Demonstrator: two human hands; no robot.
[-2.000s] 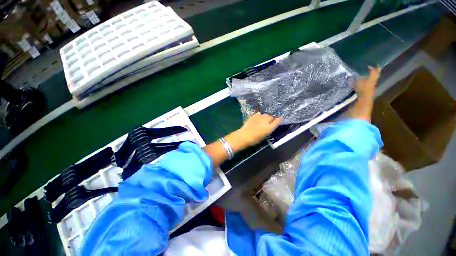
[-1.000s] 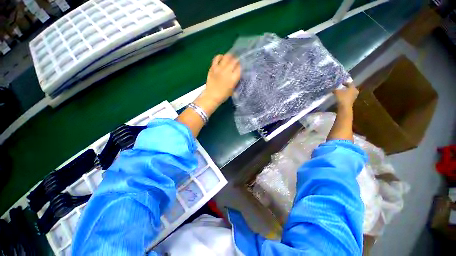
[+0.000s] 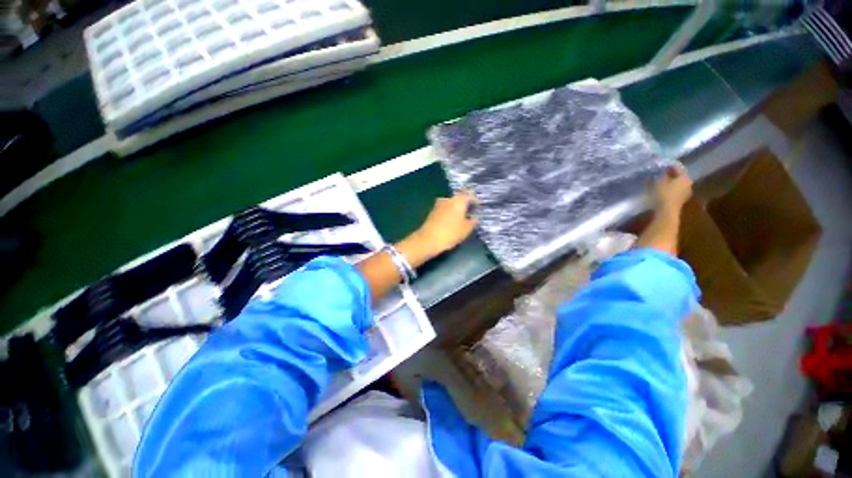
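Note:
A grey, see-through bubble wrap sheet (image 3: 556, 168) lies spread over a tray on the green ledge, hiding nearly all of it. My left hand (image 3: 450, 221) has its fingers curled at the sheet's left edge. My right hand (image 3: 671, 189) is closed at the sheet's right front corner, slightly blurred. A white compartment tray (image 3: 404, 327) lies to the left, partly under my left sleeve. Bunches of black watches with straps (image 3: 252, 252) lie in its cells, and more lie (image 3: 121, 308) further left.
A stack of white empty trays (image 3: 224, 56) is at the upper left, beyond the green conveyor belt (image 3: 392, 103). An open brown carton (image 3: 757, 233) stands at right. Crumpled whitish plastic film (image 3: 715, 383) lies below the ledge. A red object (image 3: 829, 355) is at far right.
The bubble wrap sheet, raised and slanted at its left side a second ago, now lies flatter over the tray. My left hand has come down from its upper left corner to its left edge.

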